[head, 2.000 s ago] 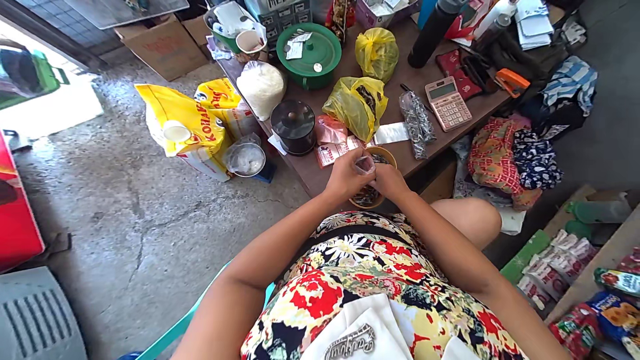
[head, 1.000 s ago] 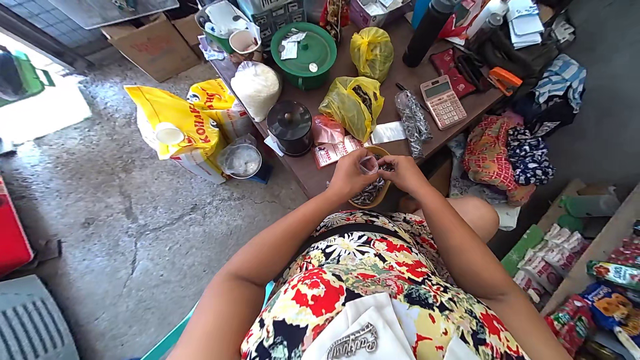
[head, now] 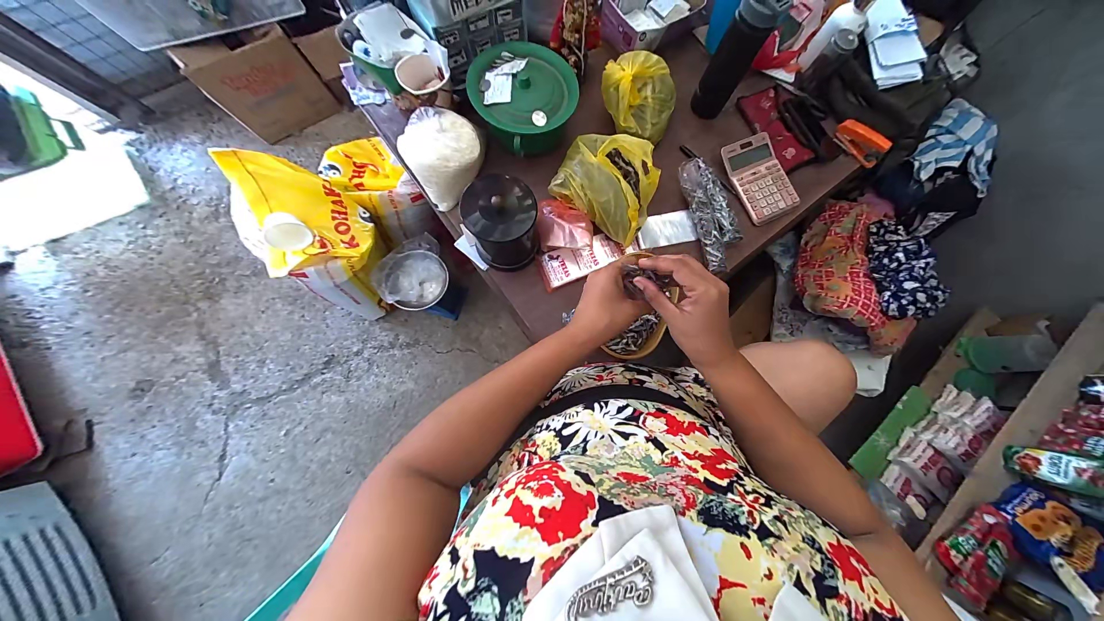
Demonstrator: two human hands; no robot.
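Note:
Close together above a yellow tub of small dark and silvery pieces, my two hands meet at the table's near edge. My left hand is closed around a small clear plastic bag with dark contents. The fingers of my right hand pinch at the top of this bag; what exactly lies between them is too small to tell. Just beyond are a red-and-white printed packet, a pink plastic bag, a yellow plastic bag and a clear bag of small dark pieces.
A black lidded canister, a green lidded pot, a pink calculator and a black bottle stand or lie on the table. Yellow sacks and a bucket are on the floor at left. Snack packets fill shelves at right.
My right hand has shifted from beside my left hand to over the small bag, its fingers now at the bag's top.

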